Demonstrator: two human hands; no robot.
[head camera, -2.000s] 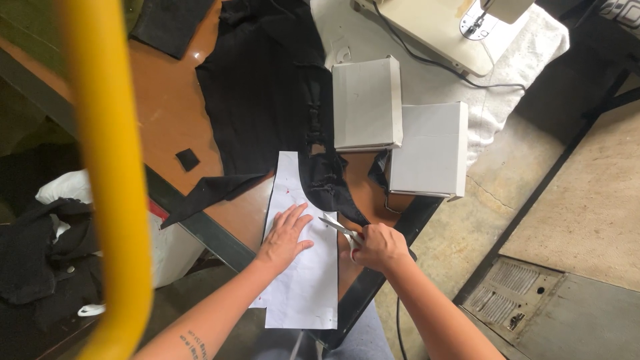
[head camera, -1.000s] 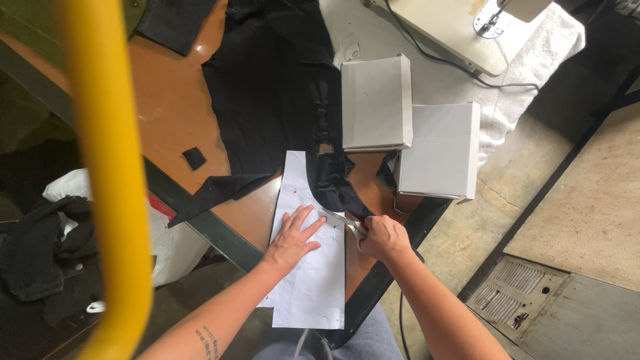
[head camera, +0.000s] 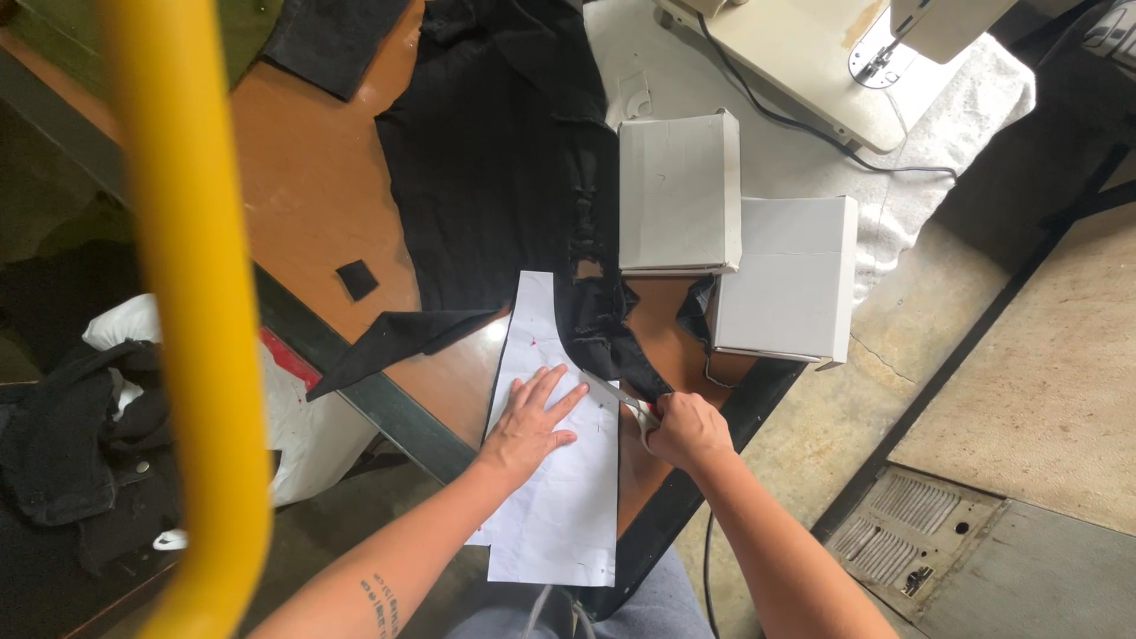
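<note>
My left hand (head camera: 530, 424) lies flat with spread fingers on a white paper pattern piece (head camera: 555, 524). Black fabric edges show along the paper's sides. My right hand (head camera: 694, 428) grips the handles of a pair of scissors (head camera: 628, 401), whose blades point up and left along the curved edge of the paper. Black denim (head camera: 497, 160) spreads over the tabletop above the pattern, with torn, frayed spots and a hole near its right side. A strip of it runs down to the scissors and my right hand. How far the blades are parted is hard to see.
Two white boxes (head camera: 679, 195) (head camera: 781, 275) sit right of the denim. A sewing machine (head camera: 799, 71) with a dark cable stands on white cloth (head camera: 967, 115). A small black fabric square (head camera: 357, 280) lies on the brown table (head camera: 311, 213). A yellow bar (head camera: 191, 311) crosses the left foreground.
</note>
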